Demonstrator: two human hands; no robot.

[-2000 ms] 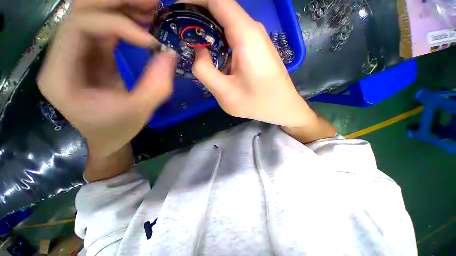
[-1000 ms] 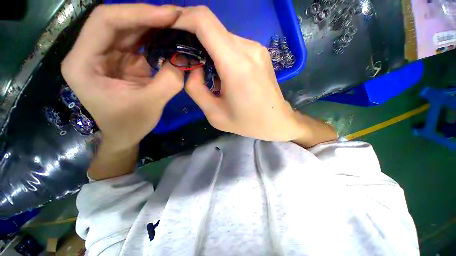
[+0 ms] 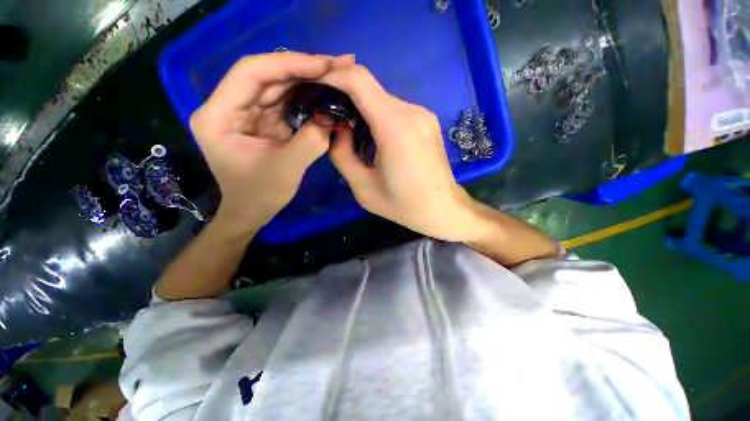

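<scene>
A round board unit (image 3: 318, 100) with a dark rim and a thin red wire is held between both hands above the blue parts tray (image 3: 500, 107). My left hand (image 3: 255, 136) wraps its left side, thumb on its face. My right hand (image 3: 395, 144) wraps its right side, thumb also pressed in near the red wire. The fingers and thumbs hide most of the unit, and any small part at the thumb tips cannot be seen. Small shiny metal hardware (image 3: 471, 136) lies piled in the tray's right end.
Several dark round units (image 3: 138, 215), some with white leads, lie on the black mat at left. Metal rings (image 3: 567, 72) are scattered on the mat right of the tray. Pink-white cardboard (image 3: 695, 82) with a clear plastic bag is at far right. A blue stool (image 3: 715, 214) stands beyond.
Since two seconds ago, my left hand has closed around the unit. Both hands and the unit now sit lower in view, and more of the tray and the left units shows.
</scene>
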